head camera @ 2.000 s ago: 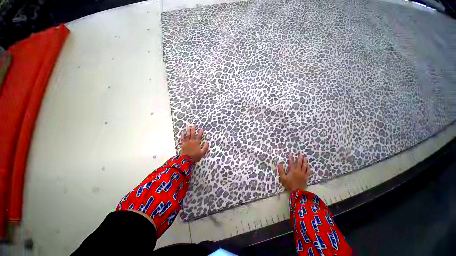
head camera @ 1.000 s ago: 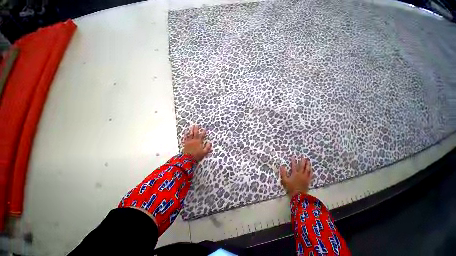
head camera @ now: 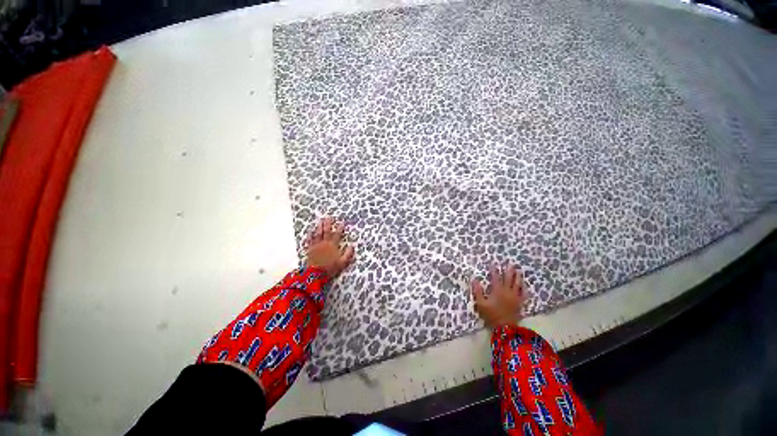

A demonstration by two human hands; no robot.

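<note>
The leopard-print fabric (head camera: pixel 477 153), grey-white with dark spots, lies flat and wide across the middle and right of the view. My left hand (head camera: pixel 327 247) rests palm down on it at its left edge, fingers apart, holding nothing. My right hand (head camera: pixel 500 296) rests palm down on it near its front edge, fingers apart, holding nothing. The near left corner of the fabric lies flat below my left hand. Faint creases show in the cloth between and beyond my hands.
The off-white spreading table (head camera: pixel 170 213) with small holes shows left of the fabric. Folded red-orange fabric (head camera: pixel 51 196) lies at the far left. Scale marks line the table's near edge, with a dark border below. Dark blurred shapes stand beyond the far edge.
The view shifts slightly right and back between frames. Both hands stay at about the same places on the fabric, which has not visibly moved on the table.
</note>
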